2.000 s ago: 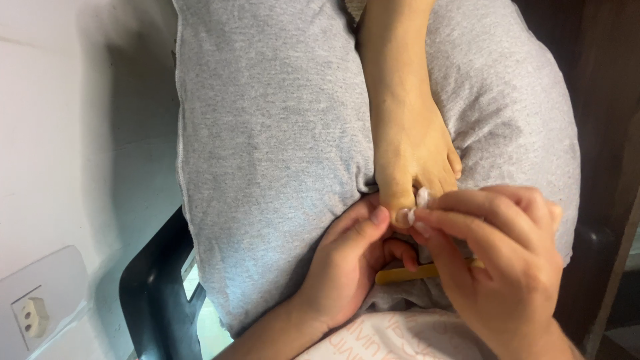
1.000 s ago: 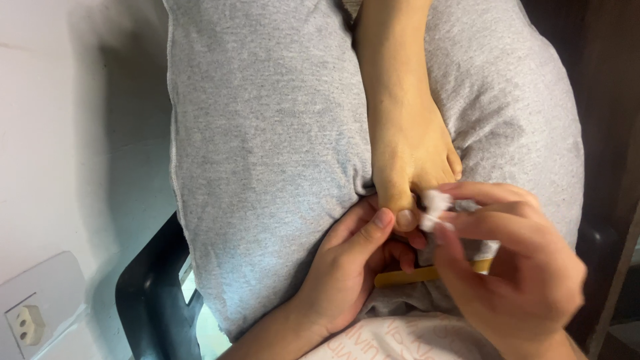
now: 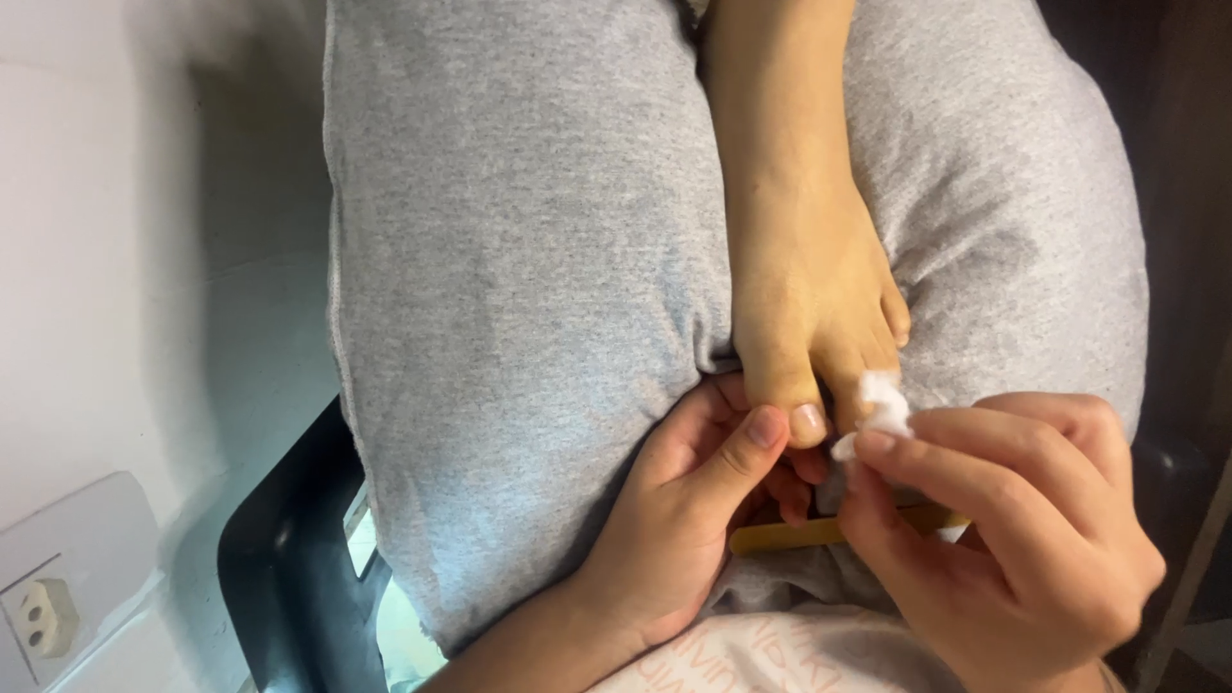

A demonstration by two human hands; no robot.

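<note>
A bare foot (image 3: pixel 804 260) rests on a grey pillow (image 3: pixel 529 212), its toes pointing down the view. My left hand (image 3: pixel 698 500) holds the big toe (image 3: pixel 784 390), with the thumb at its side by the nail and the other fingers partly hidden beneath. Between thumb and fingertips, my right hand (image 3: pixel 1011 529) pinches a white cotton wad (image 3: pixel 884 404) against or just over the second toe. Behind the fingers of my right hand lies a yellow strip, possibly a nail file (image 3: pixel 789 535), on grey cloth; part of it is hidden.
At the lower left, a black plastic chair arm (image 3: pixel 284 549) stands beside the pillow. A wall socket (image 3: pixel 48 616) is on the white wall at the far left. White cloth with pink lettering (image 3: pixel 780 654) covers the bottom middle. Dark furniture edges the right side.
My right hand has moved with the cotton from the big toe's nail to the second toe. My left hand stays at the big toe.
</note>
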